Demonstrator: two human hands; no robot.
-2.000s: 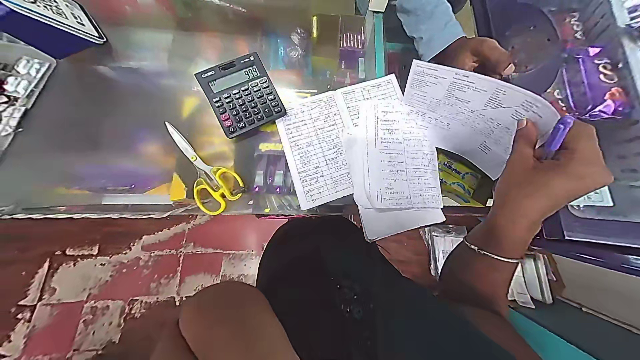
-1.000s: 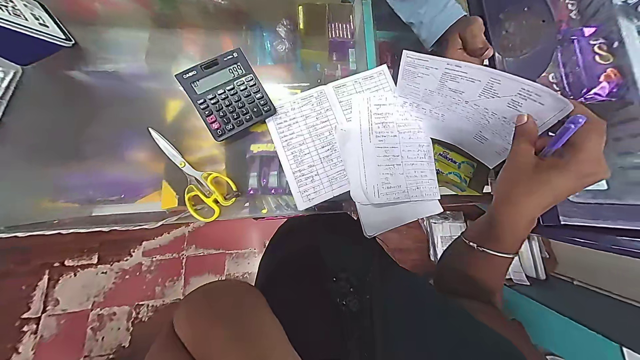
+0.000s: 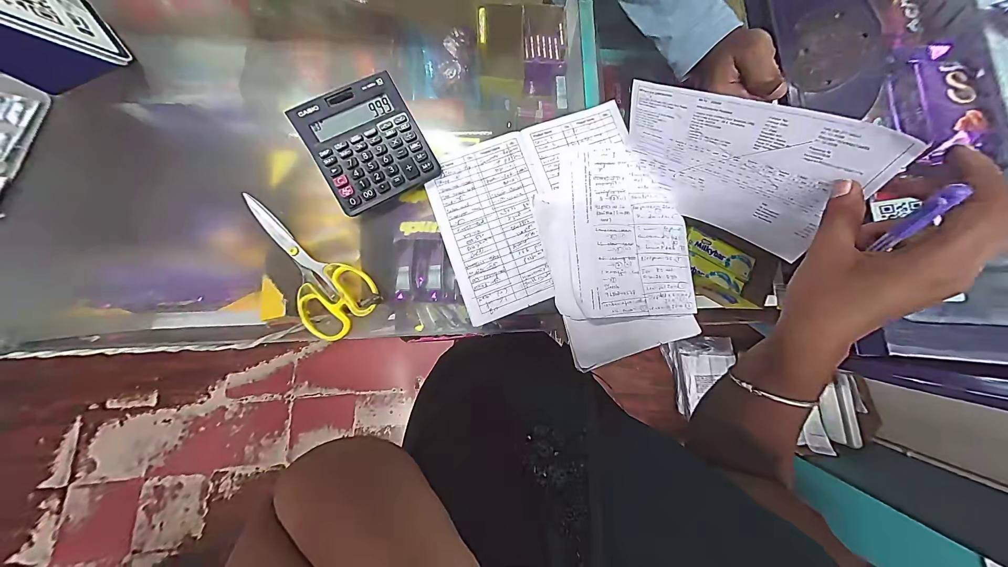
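Note:
At the right, my right hand (image 3: 882,260), with a thin bracelet at the wrist, grips the corner of a printed sheet (image 3: 732,157) between thumb and fingers. A purple pen (image 3: 921,219) is tucked in the same hand. The sheet slants over the counter and overlaps a small stack of handwritten pages (image 3: 630,244). Under that stack lies an open booklet with ruled, filled-in columns (image 3: 492,228). A black Casio calculator (image 3: 364,143) lies at the booklet's upper left. Yellow-handled scissors (image 3: 311,272) lie open near the counter's front edge. My left hand is not in view.
Another person's closed hand (image 3: 744,67), in a blue sleeve, rests behind the sheet. Milkybar packets (image 3: 718,260) show below it. A dark blue box (image 3: 59,43) stands at the far left. Bundled papers (image 3: 701,374) sit below the counter's edge.
The sheet in my right hand now looks flatter, its curl near my thumb reduced. The other person's fingers, near the sheet's top edge earlier, are now curled into a fist. The pen remains in my right hand.

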